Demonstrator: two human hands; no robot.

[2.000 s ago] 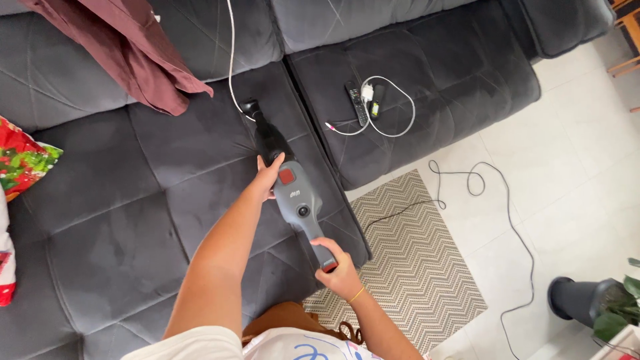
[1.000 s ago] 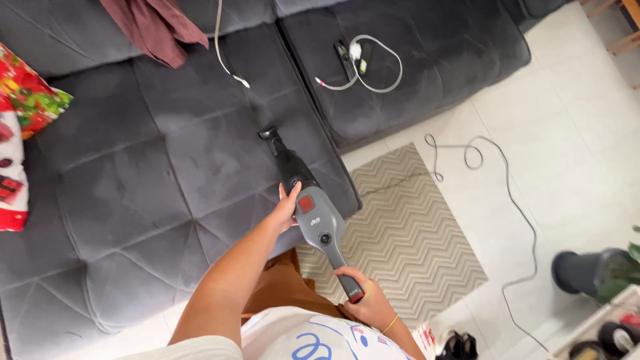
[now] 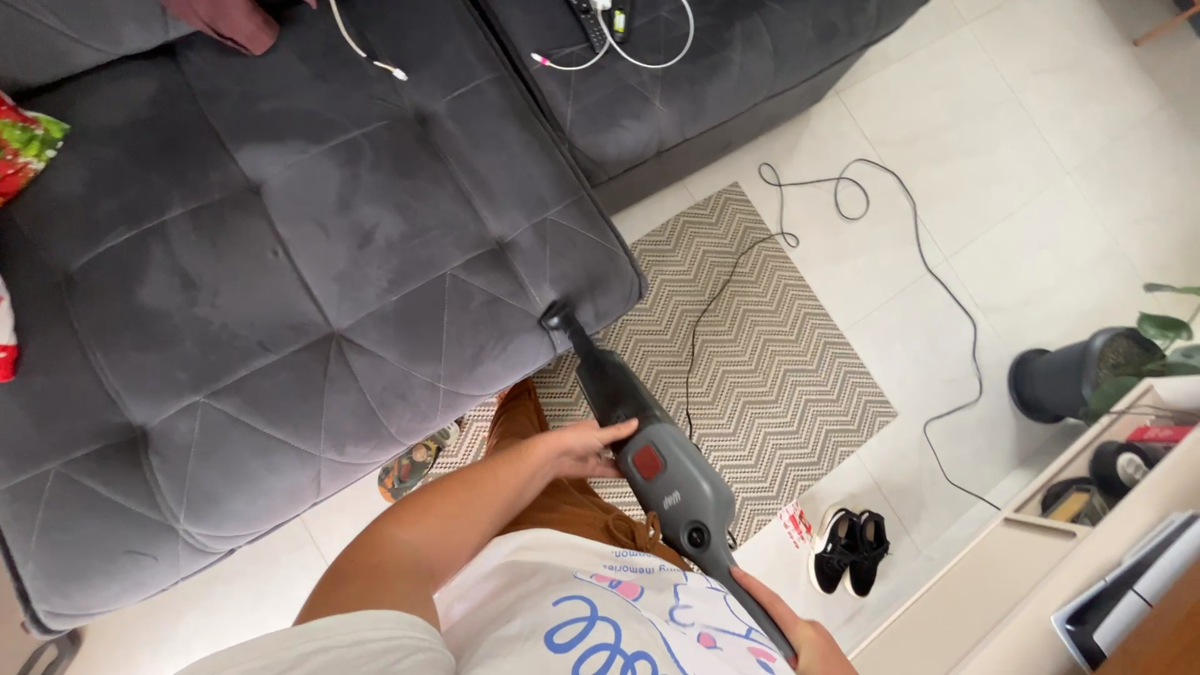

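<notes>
A grey handheld vacuum cleaner [image 3: 689, 487] with a red button runs diagonally across my front. My left hand [image 3: 586, 448] grips its body near the black front section, thumb on top. Around the rear handle, at the lower edge of the view, my right hand [image 3: 787, 623] is closed, partly hidden. The black nozzle [image 3: 557, 317] is at the front edge of the dark grey tufted sofa seat [image 3: 375, 234], near its corner. From the vacuum's area a thin black cord [image 3: 970, 328] trails over the rug and tiles.
A zigzag-patterned rug [image 3: 778, 375] lies beside the sofa. Black shoes [image 3: 848, 553] and a plant pot [image 3: 1059, 380] stand on the floor, near a cabinet with an open drawer [image 3: 1041, 520]. A white cable [image 3: 352, 37], a remote control [image 3: 589, 23] and a maroon cloth [image 3: 225, 21] lie on the sofa.
The vacuum has moved from the seat's middle, near the white cable, to its front edge, with both my hands on it. The view has shifted toward the floor.
</notes>
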